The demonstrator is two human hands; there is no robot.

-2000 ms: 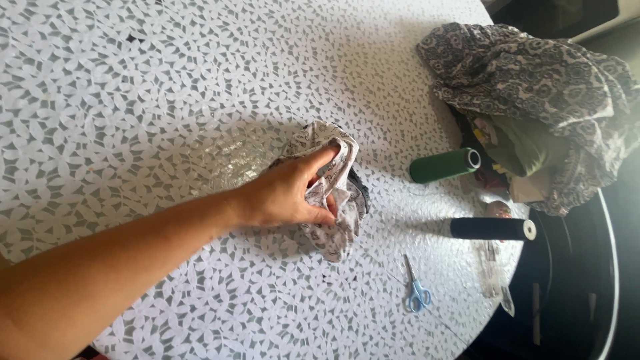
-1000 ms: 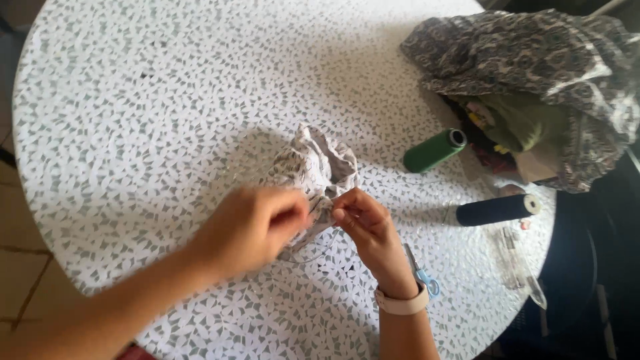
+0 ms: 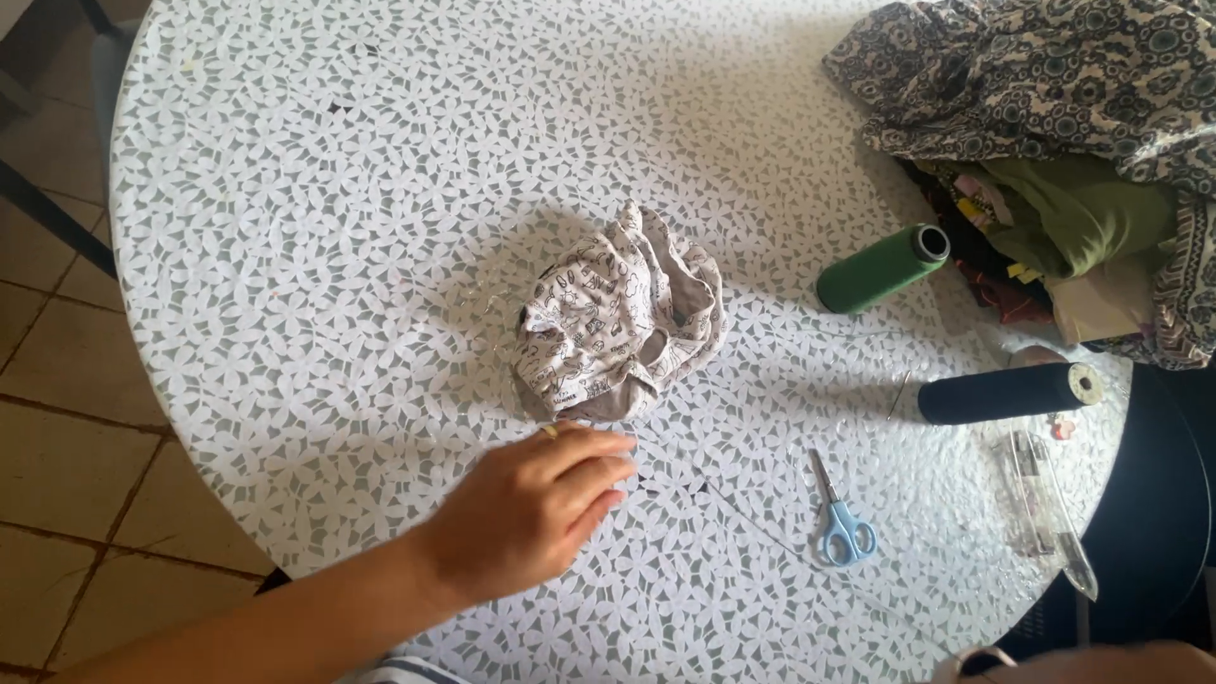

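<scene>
A crumpled light garment with small dark printed figures (image 3: 598, 323) lies bunched at the middle of the round table. My left hand (image 3: 541, 499) is just below its lower edge, palm down with fingers bent; its thumb and whatever may be beneath the fingers are hidden. A dark thread (image 3: 755, 521) runs from near the garment down to the right across the tablecloth. My right hand (image 3: 1102, 665) shows only in part at the bottom right edge, blurred, with a band at the wrist; its fingers are out of view.
Blue-handled scissors (image 3: 844, 522) lie right of the thread. A green thread spool (image 3: 879, 271), a dark thread spool (image 3: 1007, 392), a needle (image 3: 898, 394) and a clear plastic case (image 3: 1040, 494) are farther right. Patterned and green fabrics (image 3: 1073, 199) are heaped at the upper right.
My right hand has moved from the garment to the bottom right edge. My left hand is slightly below the garment, which it gripped in the oldest frame.
</scene>
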